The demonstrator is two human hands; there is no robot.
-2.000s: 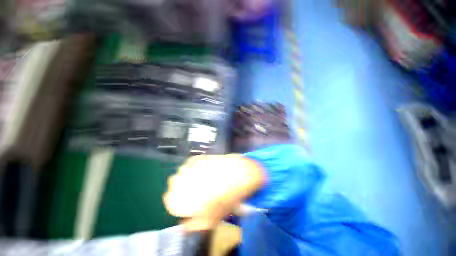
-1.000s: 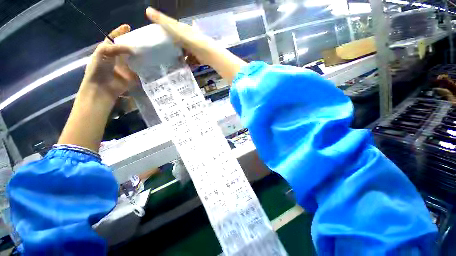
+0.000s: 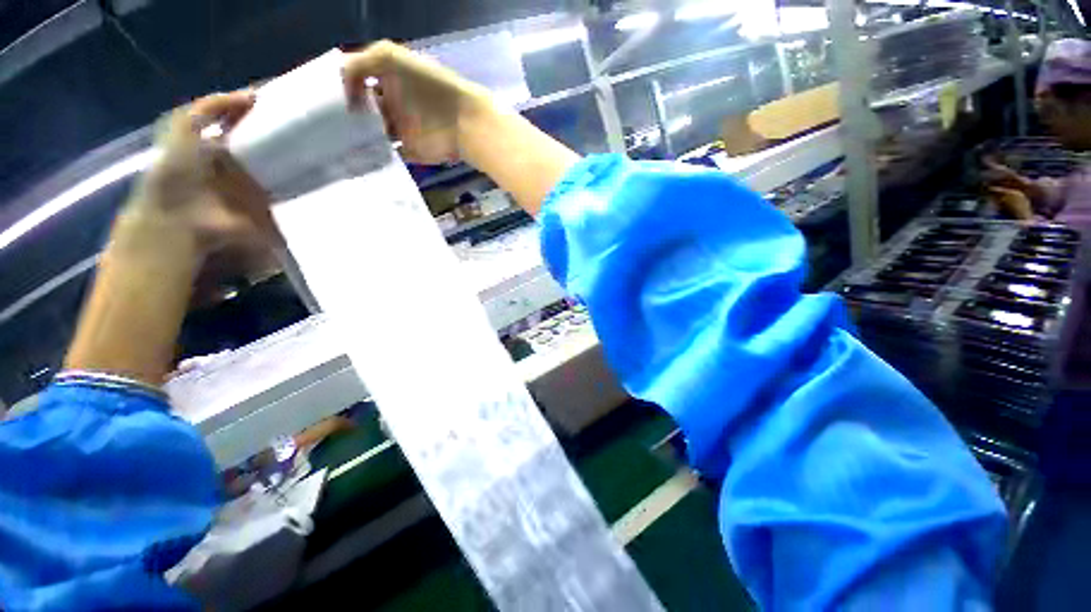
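A thick white label roll (image 3: 314, 129) is held overhead at the upper left. A long white label strip (image 3: 443, 359) hangs from it down to the bottom edge. Its upper part looks blank or glared out; faint rows of print show lower down. My left hand (image 3: 197, 179), partly blurred, grips the roll's left end. My right hand (image 3: 413, 102) grips its right end. Both forearms wear puffy blue sleeve covers.
Stacked clear trays with black phones (image 3: 999, 281) stand at the right, beside a person in pink (image 3: 1062, 191). A white rail (image 3: 275, 389) crosses behind the strip. Below lies a dark green bench (image 3: 688, 556) with a whitish tape strip. A metal post (image 3: 859, 144) stands right of centre.
From the bench view, both hands came up with the roll. Since one second ago, my right hand has closed around the roll's right end, and the strip's upper print has faded from view.
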